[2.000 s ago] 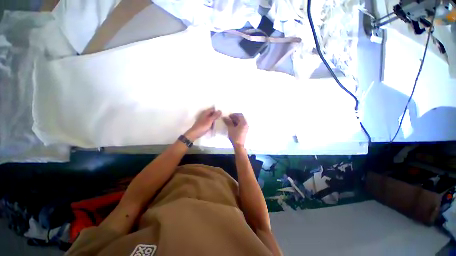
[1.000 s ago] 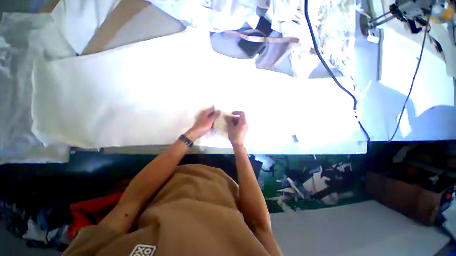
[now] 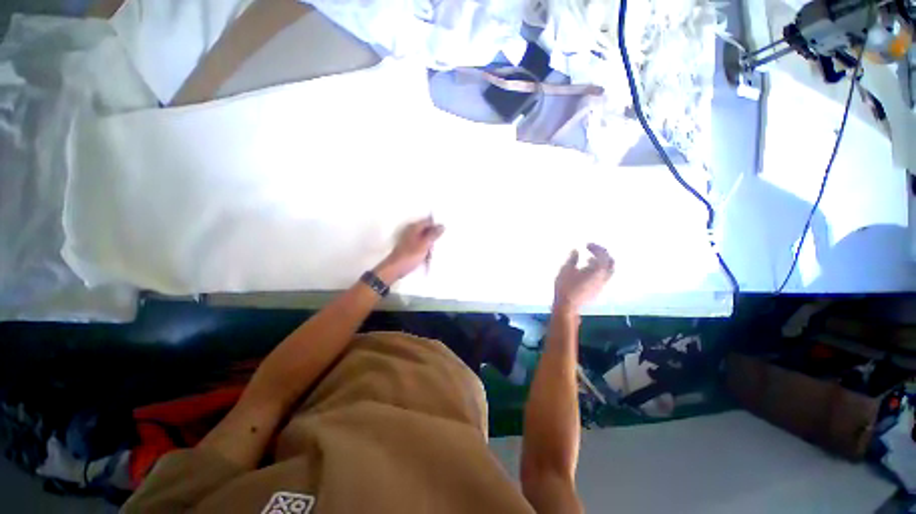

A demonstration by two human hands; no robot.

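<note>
A large white fabric panel [image 3: 251,191] lies flat along the table, its middle washed out by glare. My left hand [image 3: 414,247] is over its front part, fingers closed on a small pale cut piece [image 3: 429,263] that barely shows against the white. My right hand [image 3: 586,278] is apart from it, to the right near the table's front edge, with thumb and fingers apart and nothing visible in it.
A black cord [image 3: 653,125] crosses the panel's right side. Whitish scraps [image 3: 675,75] and grey-black pieces [image 3: 517,95] lie behind. A metal machine [image 3: 829,35] stands back right. Translucent sheeting [image 3: 35,191] lies left. A brown box [image 3: 804,407] is below right.
My right hand has moved away from my left hand, to the right, and its fingers have opened. My left hand has stayed nearly in place. The small piece no longer spans both hands.
</note>
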